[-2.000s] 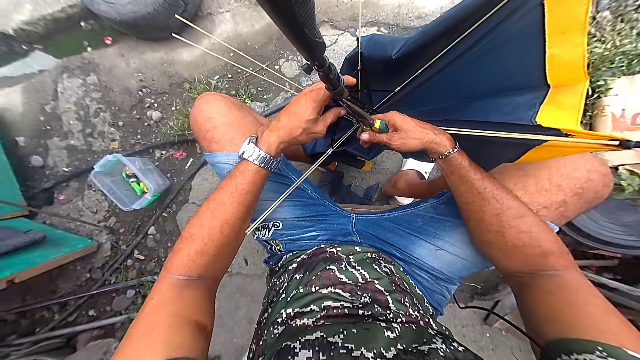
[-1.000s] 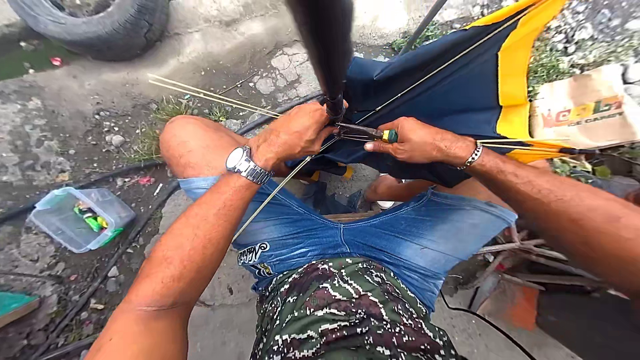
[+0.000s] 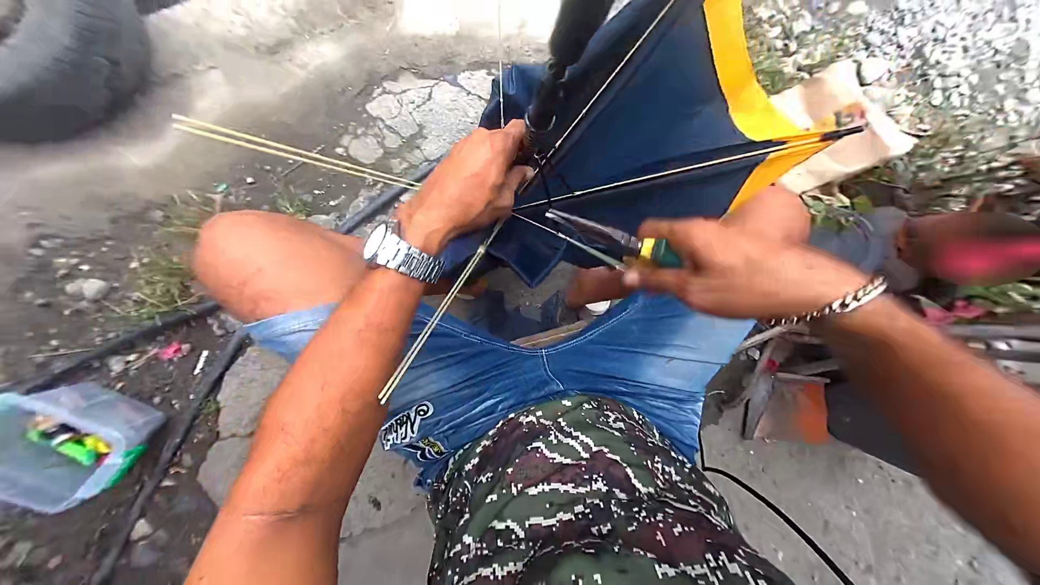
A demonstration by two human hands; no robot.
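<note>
An umbrella with navy cloth (image 3: 642, 138) and a yellow border (image 3: 735, 73) lies partly spread over my knees, its dark shaft (image 3: 561, 65) rising toward the camera. My left hand (image 3: 475, 183) grips the umbrella where the thin metal ribs (image 3: 443, 313) meet at the shaft. In my right hand (image 3: 731, 264) are pliers (image 3: 601, 236) with green and yellow handles; their jaws point left, toward the rib joints, and look slightly apart. Whether the jaws touch a thin rib behind them I cannot tell. Some ribs stick out bare to the left and below my left hand.
A clear plastic box (image 3: 134, 414) holding green and yellow items lies at the lower left, beside black hoses (image 3: 191, 414). An old tire (image 3: 73, 65) is at the upper left. A brown paper bag (image 3: 845, 106) lies behind the yellow border. Wood scraps (image 3: 764, 390) are at the right.
The pliers in my right hand have moved away from the shaft, to the right. My left hand has stayed at the rib joints. A blurred pink and dark shape has come into view at the right.
</note>
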